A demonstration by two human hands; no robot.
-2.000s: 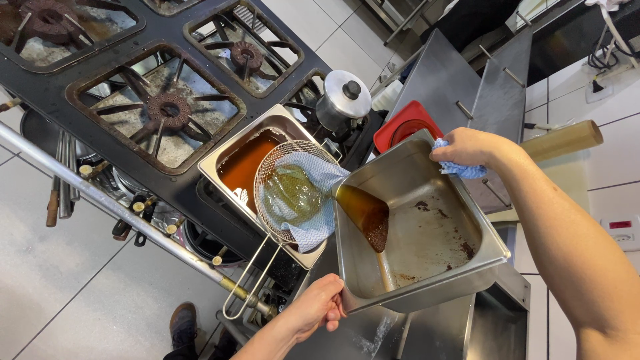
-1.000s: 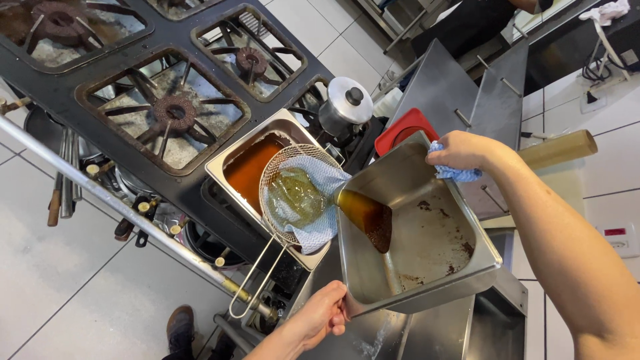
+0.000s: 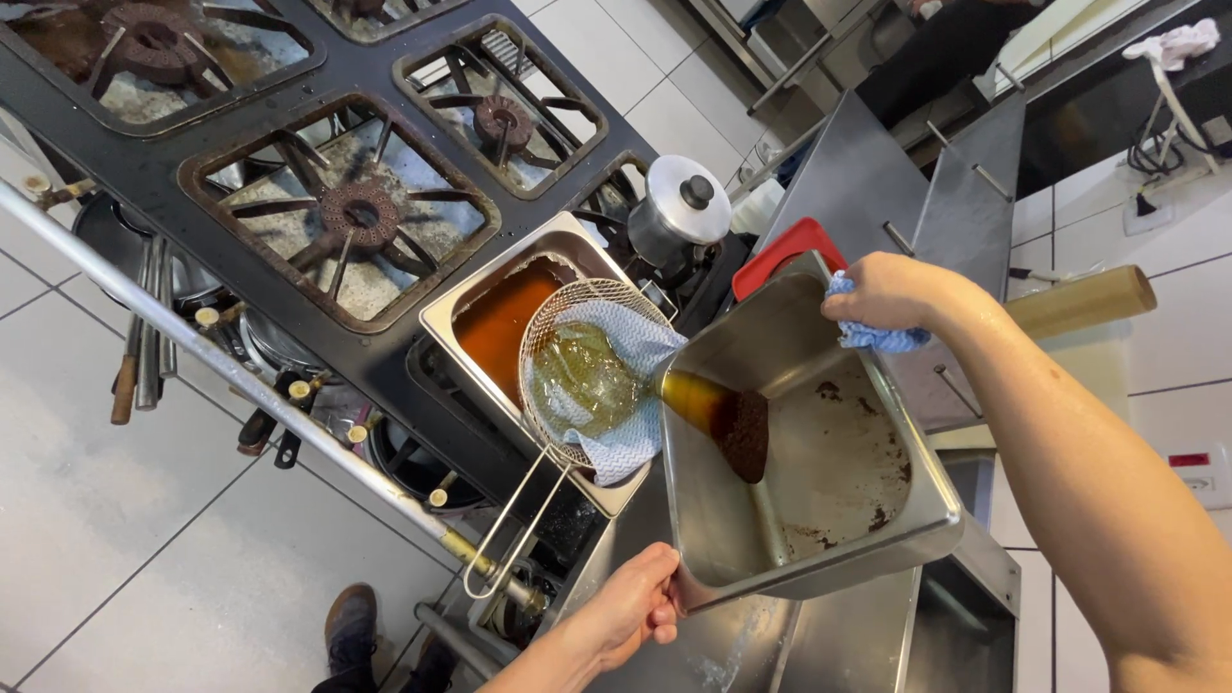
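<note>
My left hand (image 3: 635,602) grips the lower corner of a tilted stainless steel pan (image 3: 828,433). At its upper rim my right hand (image 3: 881,298) holds on, with a folded blue cloth (image 3: 871,327) between fingers and metal. Brown oil with dark sediment (image 3: 746,438) has gathered in the pan's left corner. That corner rests over a wire mesh strainer (image 3: 553,313) lined with a blue-and-white cloth (image 3: 616,332), where yellowish oil (image 3: 585,375) pools. The strainer lies across a second steel pan (image 3: 462,313) containing orange-brown oil (image 3: 505,327).
A gas stove (image 3: 361,217) fills the upper left, with a lidded aluminium pot (image 3: 679,212) at its corner. A red container (image 3: 789,255) sits behind the tilted pan. Pans and utensils lie below the stove rail (image 3: 231,371). A person in dark trousers (image 3: 938,63) is at the back.
The dark oil patch in the tilted pan's corner has become smaller. Both hands keep their grip on that pan. At the back, the person's dark-clothed leg shows more than two seconds ago.
</note>
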